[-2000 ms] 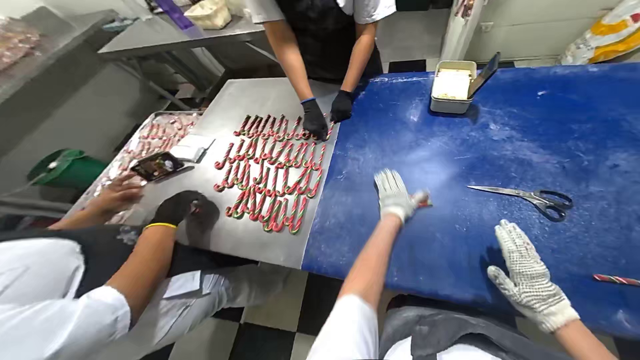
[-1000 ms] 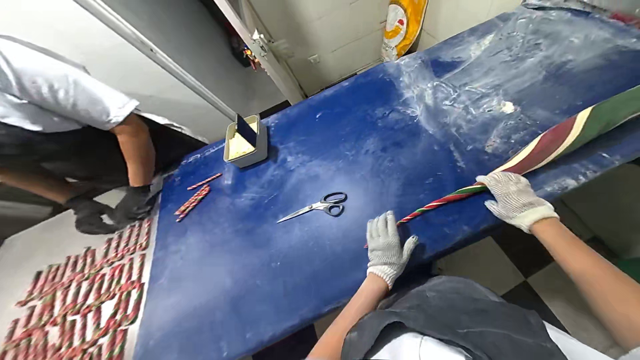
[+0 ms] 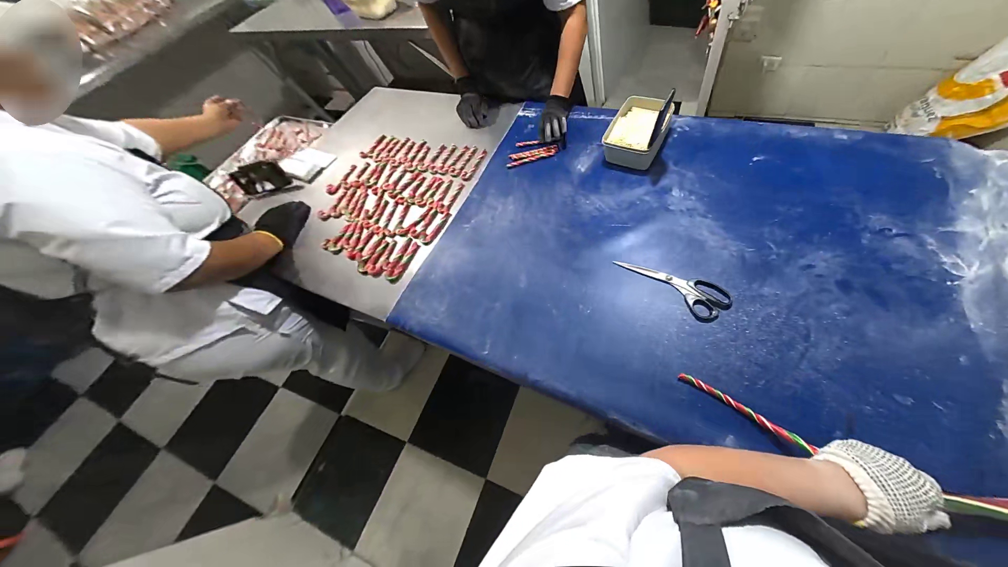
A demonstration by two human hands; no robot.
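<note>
My left hand, in a white knit glove, is closed around a twisted red, white and green candy rope at the lower right. The thin end of the rope points left over the blue table, and a thicker part shows beyond my hand at the right edge. My right hand is out of view. Scissors with black handles lie on the blue surface above the rope. Short striped candy sticks lie at the far left of the blue surface. Rows of candy canes rest on the metal table section.
A tub of pale contents with a dark flat tool stands at the blue table's far edge. A co-worker's black-gloved hand is by the sticks. Another co-worker stands left, one black-gloved hand near the canes. Wrapped candies fill a tray behind.
The view has swung left. My left hand has moved right along the candy rope, away from its thin end. My right hand has left the view. The far co-worker's hand has reached the short sticks.
</note>
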